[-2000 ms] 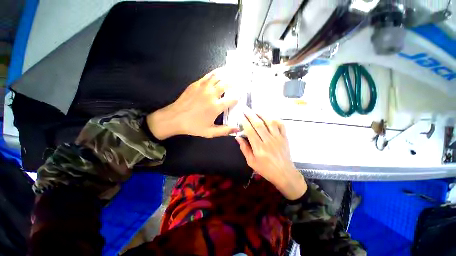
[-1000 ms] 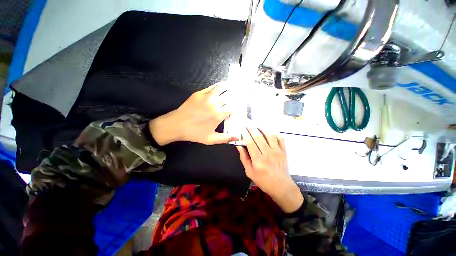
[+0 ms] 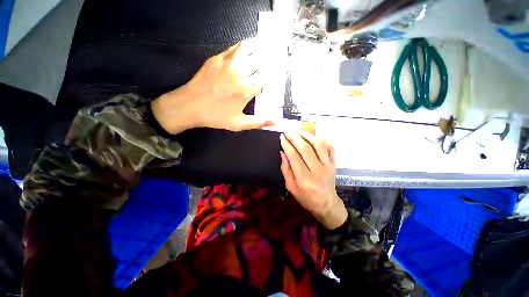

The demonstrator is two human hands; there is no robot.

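Note:
A large black fabric panel (image 3: 139, 58) lies on the white table, its grey side (image 3: 40, 46) folded back at the left. A bright white strip (image 3: 271, 93) lies along the panel's right edge, partly washed out by glare. My left hand (image 3: 214, 96) lies spread on the panel, fingertips and thumb on the strip. My right hand (image 3: 310, 171) rests at the panel's right edge near the strip's lower end, fingers nearly together and pointing up. The sewing machine's needle area (image 3: 313, 26) is above the strip and blurred by glare.
Green-handled scissors (image 3: 419, 75) lie right of a grey block (image 3: 354, 72). A thin pale-handled tool (image 3: 466, 84) and small metal parts (image 3: 446, 126) lie further right. An orange-tan tab (image 3: 308, 126) is by my right fingers. Blue crates (image 3: 449, 226) stand below the table edge (image 3: 406, 178).
The view has shifted, so table and machine sit higher in the picture. My right hand has moved slightly down from the strip, uncovering the orange-tan tab. My left hand stays on the strip.

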